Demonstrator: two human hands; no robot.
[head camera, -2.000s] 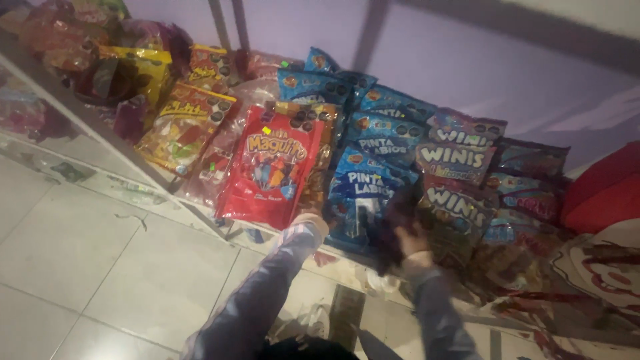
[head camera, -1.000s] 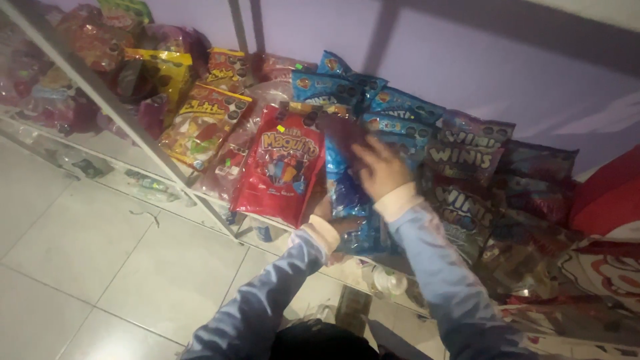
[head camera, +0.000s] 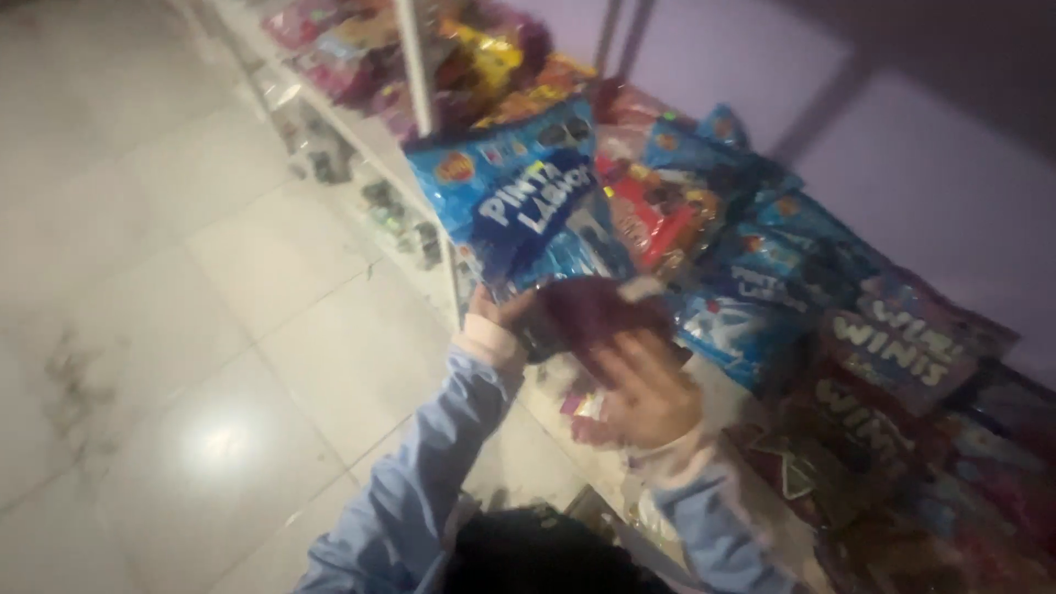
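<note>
My left hand (head camera: 499, 313) grips the lower edge of a blue candy bag (head camera: 536, 206), raised at the front of the shelf and tilted. A dark maroon cloth (head camera: 598, 318) lies over the bag's lower part. My right hand (head camera: 648, 388) is on this cloth, its fingers blurred; it seems to hold it. Behind the raised bag, a red and orange bag (head camera: 652, 219) shows in part. More blue bags (head camera: 742, 322) lie to the right of my hands.
A white shelf post (head camera: 417, 70) stands behind the raised bag. Purple and brown candy bags (head camera: 899, 346) lie at the right, and assorted colourful bags (head camera: 487, 62) beyond the post. A tiled floor (head camera: 247, 330) is on the left, a purple wall (head camera: 932, 165) behind.
The blue bag is now lifted off the row and held to the left, in front of the red bag. My right hand has moved down with the dark cloth. The view has swung left.
</note>
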